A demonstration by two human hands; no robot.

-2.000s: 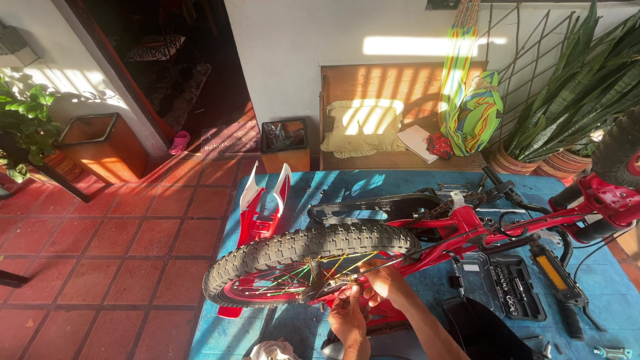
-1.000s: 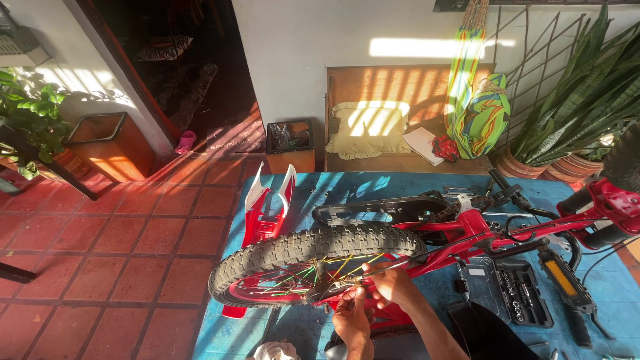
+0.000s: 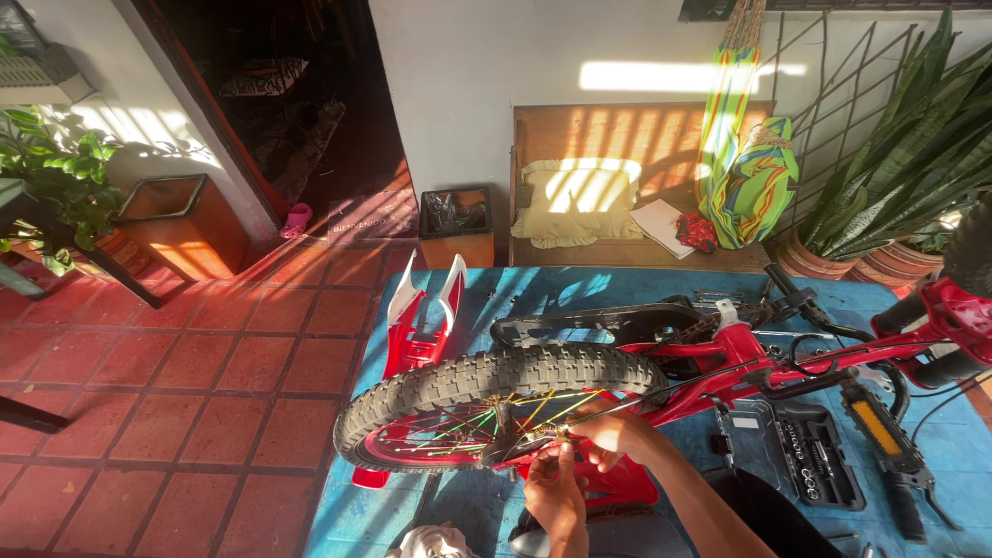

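Note:
A red bicycle frame [image 3: 732, 358] lies on a blue table, with a knobby-tyred rear wheel [image 3: 508, 373] at its left end. Yellow and green covers colour some spokes. My left hand [image 3: 554, 484] has its fingertips pinched at small metal parts beside the wheel hub [image 3: 504, 449]; what lies between them is too small to tell. My right hand [image 3: 608, 434] is just right of it, fingers bent around the same spot near a thin black cable, its grip partly hidden. A red plastic part [image 3: 620, 484] lies beneath the hands.
An open socket set case [image 3: 821, 457] lies right of the hands. A red and white fender [image 3: 418, 349] and a black chain guard [image 3: 597, 322] are behind the wheel. A pedal [image 3: 880, 426] with a yellow reflector is at right, a white cloth [image 3: 434, 542] at the front edge.
Both hands stay beside the wheel hub, with only small finger movements. The bicycle has not plainly moved.

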